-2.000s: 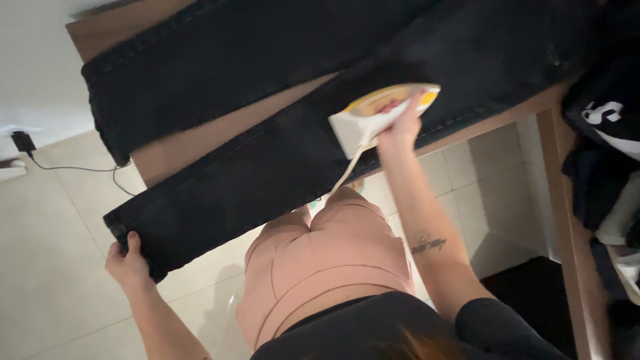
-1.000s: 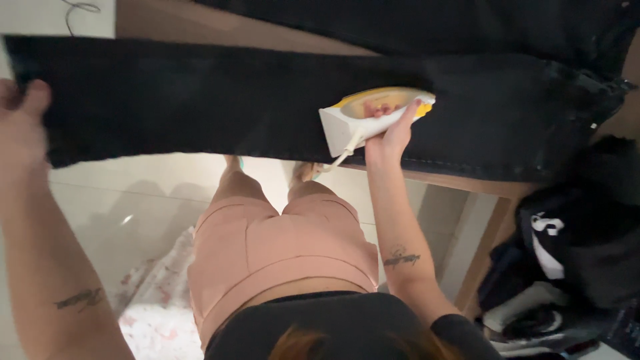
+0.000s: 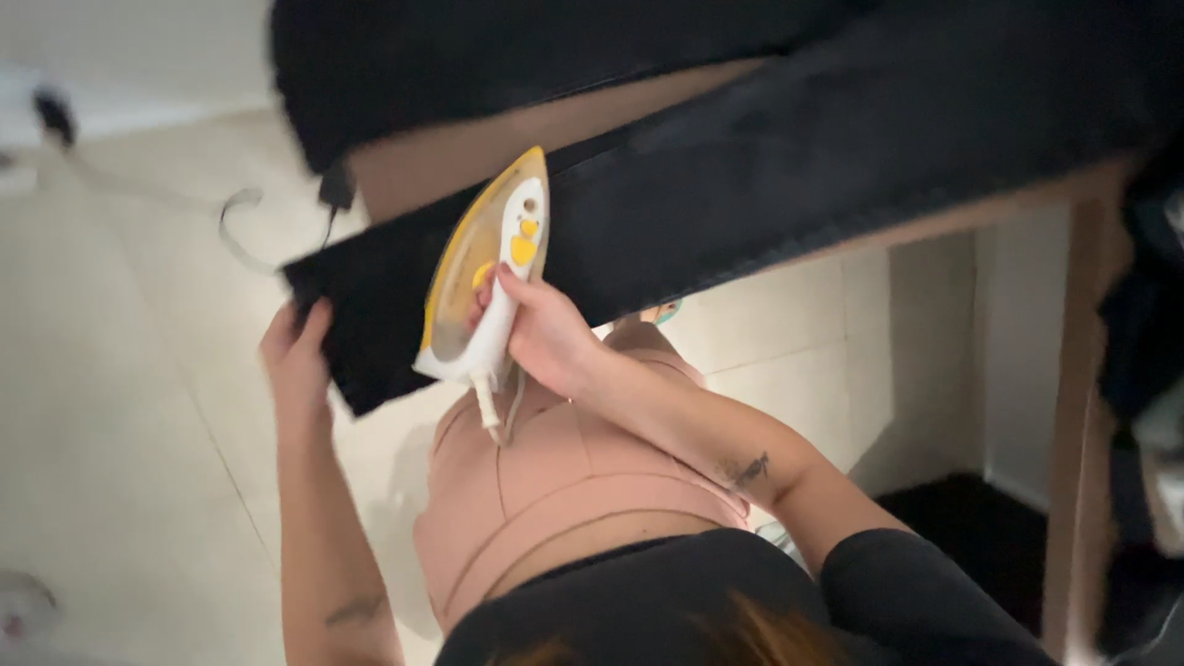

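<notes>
Black trousers [image 3: 703,194] lie across a wooden table, the near leg reaching out over the table's left edge. My left hand [image 3: 301,356] pinches the hem corner of that leg. A white and yellow clothes iron [image 3: 490,268] is in my right hand [image 3: 541,328], which grips its handle. The iron lies over the near leg close to the hem, its tip pointing away from me and its heel at the leg's near edge. The iron's soleplate is hidden. Its white cord hangs down from the heel in front of my shorts.
Wood of the table [image 3: 462,139] shows between the two trouser legs. A black plug or adapter [image 3: 336,188] with a thin cable is at the table's left edge. Dark clothes [image 3: 1147,305] are piled at the right. A dark mat [image 3: 962,546] is on the tiled floor.
The iron in my right hand has moved left along the near leg, towards the hem, and its tip has turned away from me. My left hand still holds the hem end. The view has shifted.
</notes>
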